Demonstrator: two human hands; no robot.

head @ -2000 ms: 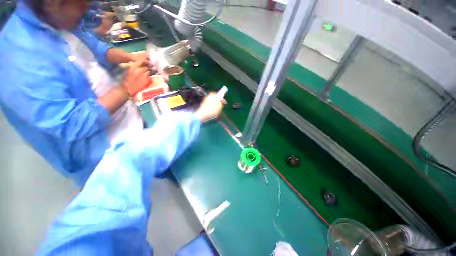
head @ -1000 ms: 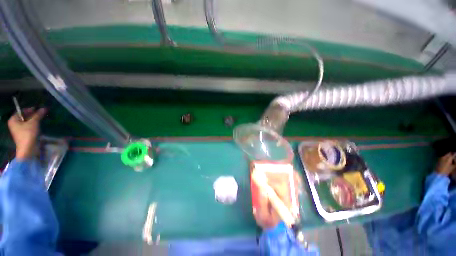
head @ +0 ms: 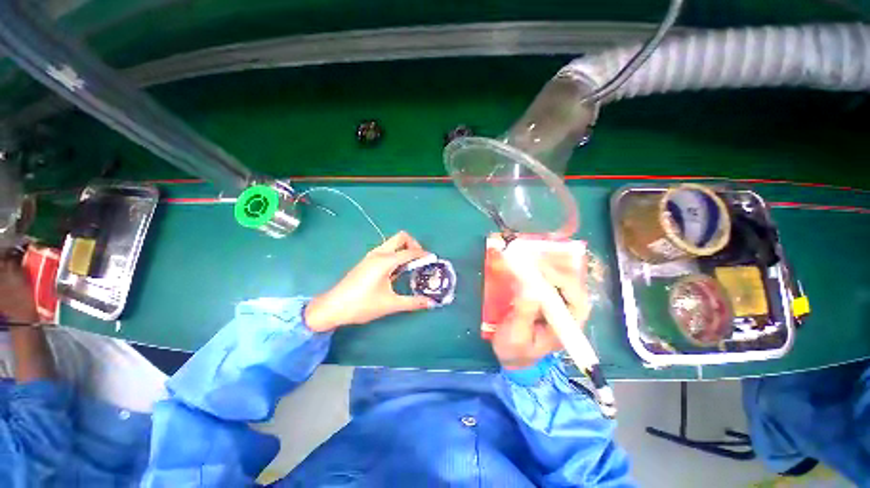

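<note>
A small round black housing with a whitish ring around it (head: 434, 280) sits on the green mat. My left hand (head: 367, 289) holds its left side between thumb and fingers. My right hand (head: 534, 319) holds the thick cream soldering iron (head: 563, 319) over the red pad with a white stripe (head: 495, 291). The iron's dark tip points up and left, near the pad's top edge. A thin solder wire (head: 355, 201) curves from the green-flanged spool (head: 258, 207) to the fingers of my left hand. No tweezers can be made out.
A clear funnel hood (head: 515, 191) on a ribbed hose (head: 735, 81) hangs behind the pad. A metal tray (head: 625, 315) with a tape roll (head: 694, 220) is at right, another tray (head: 143, 224) at left. Black housings (head: 369, 132) lie beyond the red line. Other workers' sleeves show both sides.
My left hand has come from the far left to the black housing and grips it. My right hand stays at the red pad with the iron. The view has swung to face the bench.
</note>
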